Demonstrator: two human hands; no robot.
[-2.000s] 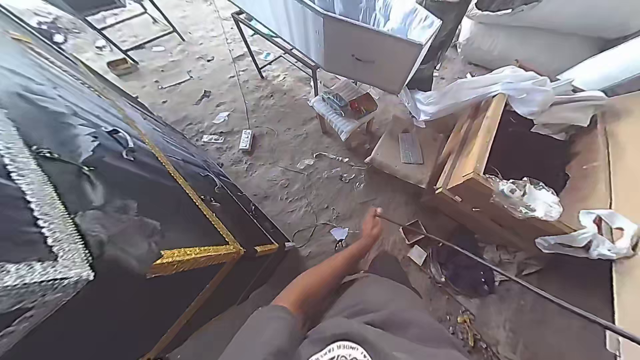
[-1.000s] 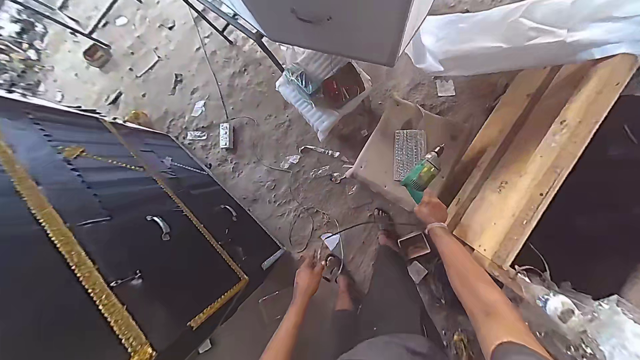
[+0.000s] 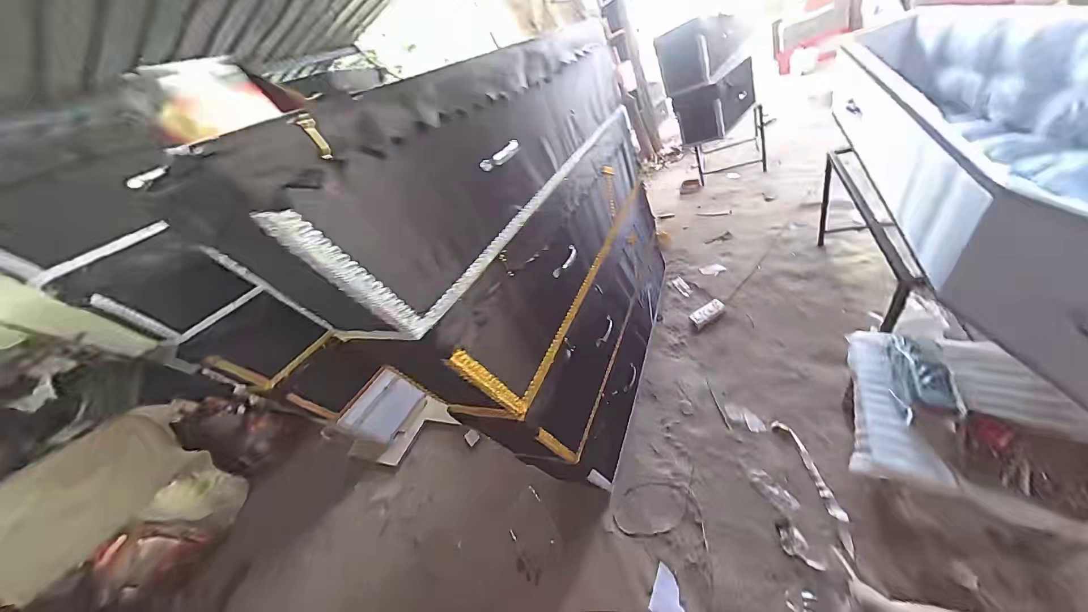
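Observation:
Neither of my hands shows in the head view now, so what they hold is hidden. Black coffins with silver trim (image 3: 357,272) and gold trim (image 3: 557,348) stand in a stack from the left to the middle, with metal handles (image 3: 564,261) on their sides. At the right, a pale coffin (image 3: 918,161) with a quilted lining (image 3: 1020,119) rests on a metal stand (image 3: 892,238). Below it, a white padded surface (image 3: 875,408) bears a greenish bag (image 3: 925,374) and small red items. A white power strip (image 3: 706,314) lies on the sandy ground.
A loop of thin cable (image 3: 653,510), white scraps (image 3: 665,588) and a pale strip (image 3: 812,467) lie on the ground. An open box (image 3: 387,412) sits below the coffins. Sacking (image 3: 110,467) and rubbish fill the lower left. Another black coffin (image 3: 705,76) stands at the back.
Both my hands, and the green power drill in my right hand a second ago, are out of view. The view has swung left and up towards the black coffins.

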